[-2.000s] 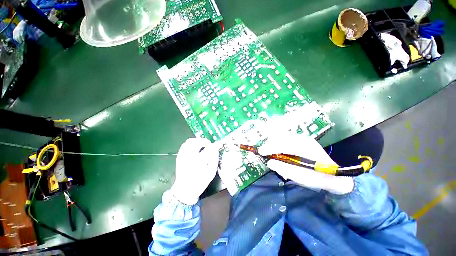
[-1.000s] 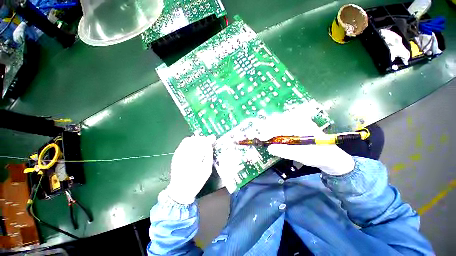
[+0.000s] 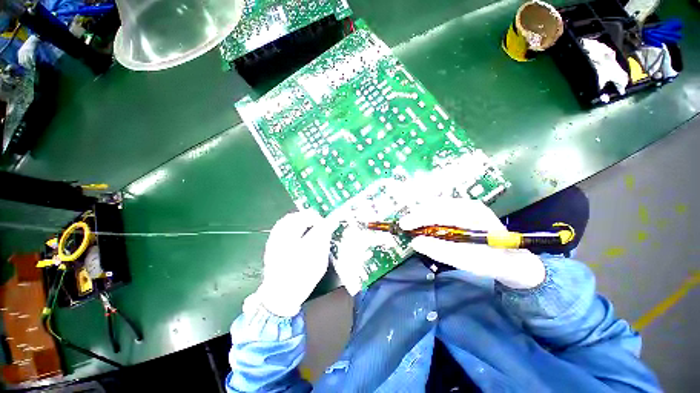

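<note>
A large green circuit board (image 3: pixel 368 130) lies at a slant on the bench in front of me. My right hand (image 3: pixel 460 238), in a white glove, holds the soldering iron (image 3: pixel 445 232) like a pen, its tip over the near left part of the board. My left hand (image 3: pixel 295 257), also gloved white, holds the thin solder wire (image 3: pixel 184 232), which runs in from the left. Its fingertips are at the board's left near edge, close to the iron's tip. Glare hides the exact contact point.
A yellow tin (image 3: pixel 533 32) and a black parts tray (image 3: pixel 587 84) stand at the upper right. A clear hood (image 3: pixel 176 31) hangs at the upper left before another board (image 3: pixel 288 27). A black holder (image 3: pixel 100 265), pliers (image 3: pixel 113 318) and an orange-brown piece (image 3: pixel 29 322) lie left.
The iron's handle end swung up, then back down slightly, while its tip stays over nearly the same area. The solder wire shifted slightly. Both hands keep their hold.
</note>
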